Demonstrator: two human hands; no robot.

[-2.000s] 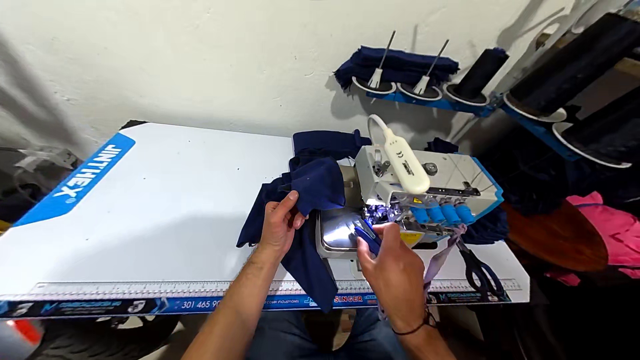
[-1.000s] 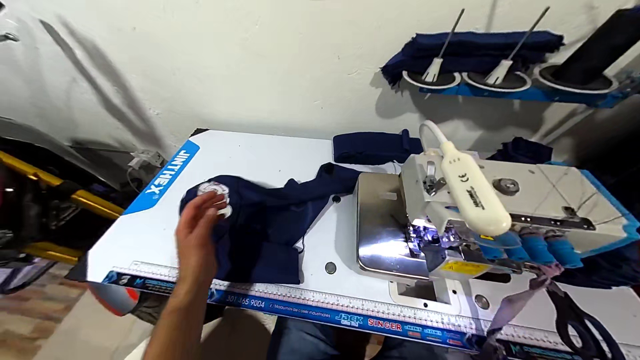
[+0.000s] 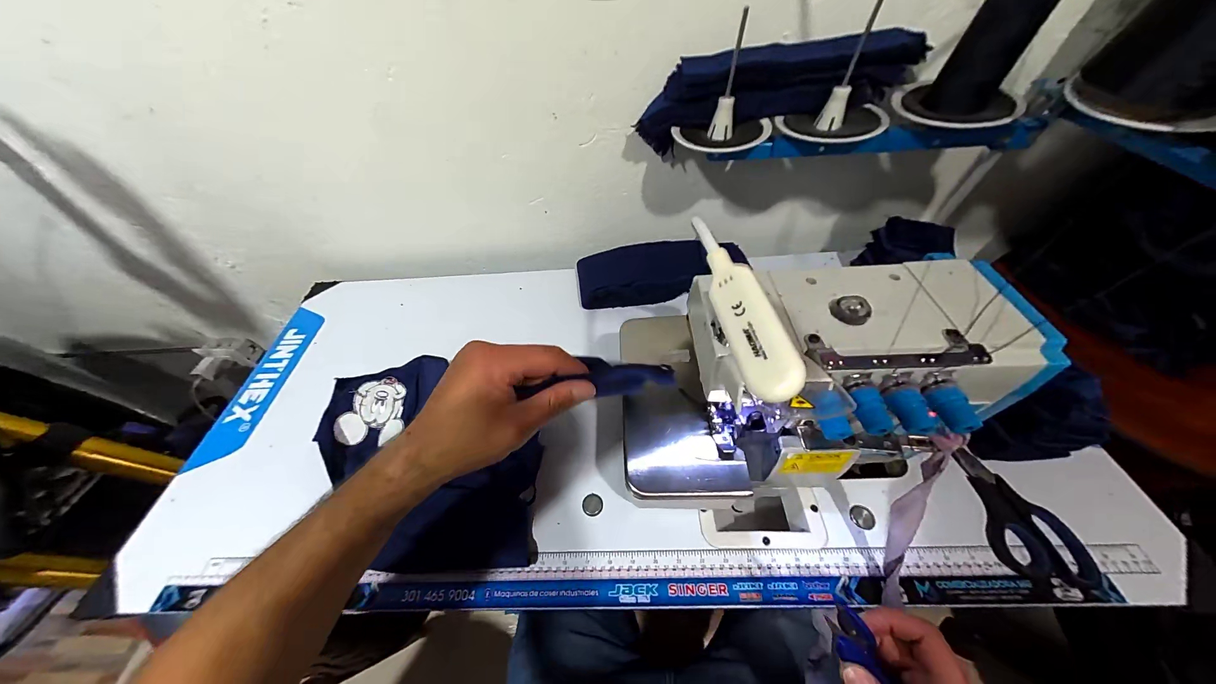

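Observation:
My left hand (image 3: pixel 499 404) pinches a narrow edge of navy fabric (image 3: pixel 622 377), raised just left of the overlock sewing machine's metal plate (image 3: pixel 674 446). Below my left forearm a navy garment piece (image 3: pixel 465 518) with a white cartoon mouse print (image 3: pixel 377 408) lies flat on the table. At the bottom edge of the view, in front of the table, my right hand (image 3: pixel 912 646) holds small blue thread snips (image 3: pixel 860 646). A pale lilac strip (image 3: pixel 912 522) hangs from the machine's front down past the table edge near the snips.
The overlock machine (image 3: pixel 874 313) stands at the right with a white lamp (image 3: pixel 755 332). Large dark-handled scissors (image 3: pixel 1031 532) lie right of the strip. A folded navy piece (image 3: pixel 632 274) is behind the plate. Thread stands (image 3: pixel 831 123) with navy cloth are above. A ruler (image 3: pixel 665 562) runs along the front edge.
My left hand has moved right from the mouse print and now grips the fabric edge. My right hand, out of view one second ago, shows low at the right with the snips.

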